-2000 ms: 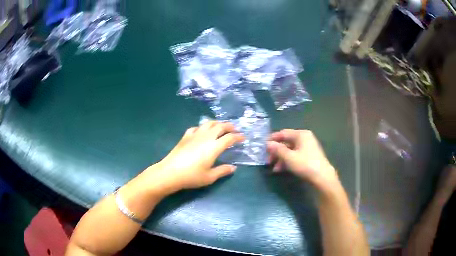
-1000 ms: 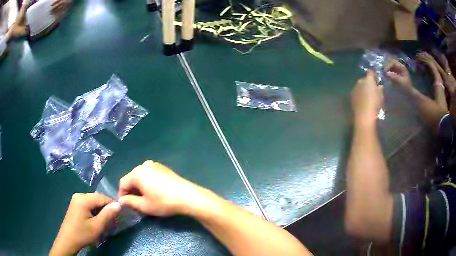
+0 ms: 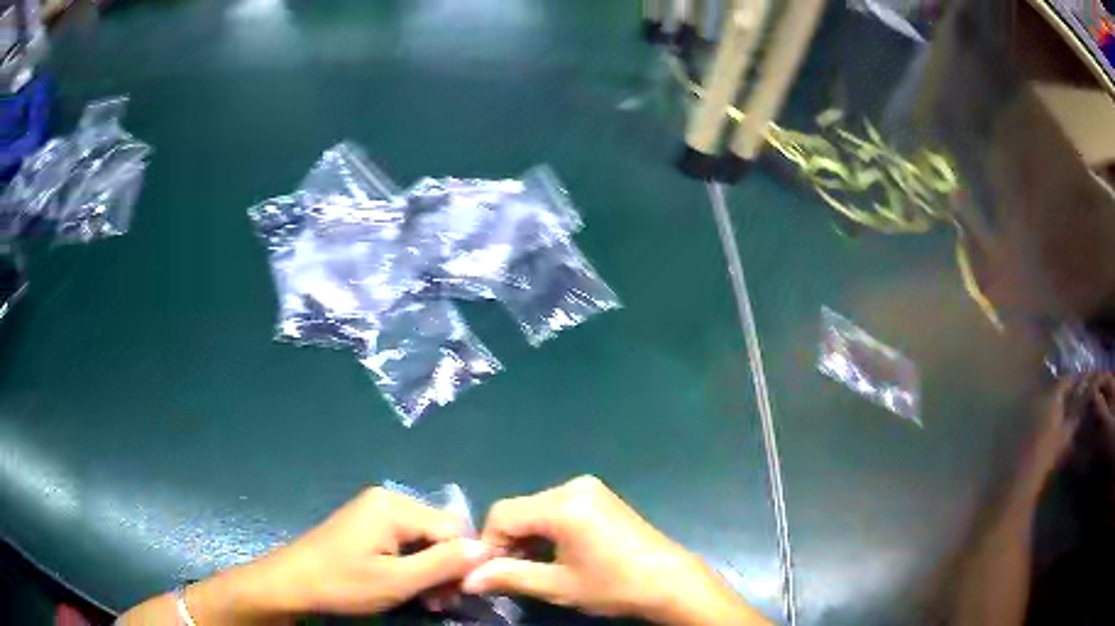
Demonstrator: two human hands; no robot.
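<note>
My left hand [image 3: 379,550] and my right hand [image 3: 581,544] meet at the bottom centre of the view. Both pinch a clear zip bag [image 3: 455,504] between thumbs and fingers. The bag's upper corners stick out above the fingertips and a little shows below; most of it is hidden by my hands, and I cannot tell its contents. Beyond my hands, a loose overlapping pile of filled bags [image 3: 355,263] lies on the dark-green table [image 3: 183,404], shiny and crinkled, with dark parts showing inside.
One filled bag [image 3: 871,367] lies right of the table seam [image 3: 752,355]. More bags [image 3: 86,177] lie at far left by a blue tray [image 3: 27,122]. Pale posts [image 3: 746,86], yellow-green scraps [image 3: 880,177] and a cardboard box [image 3: 1076,184] stand beyond. Another person's hands [image 3: 1082,397] are at right.
The view has swung right, then partly back left. Two seconds ago my left hand lay flat on the bag on the table; now both hands pinch it, nearer the view's bottom edge and apart from the pile.
</note>
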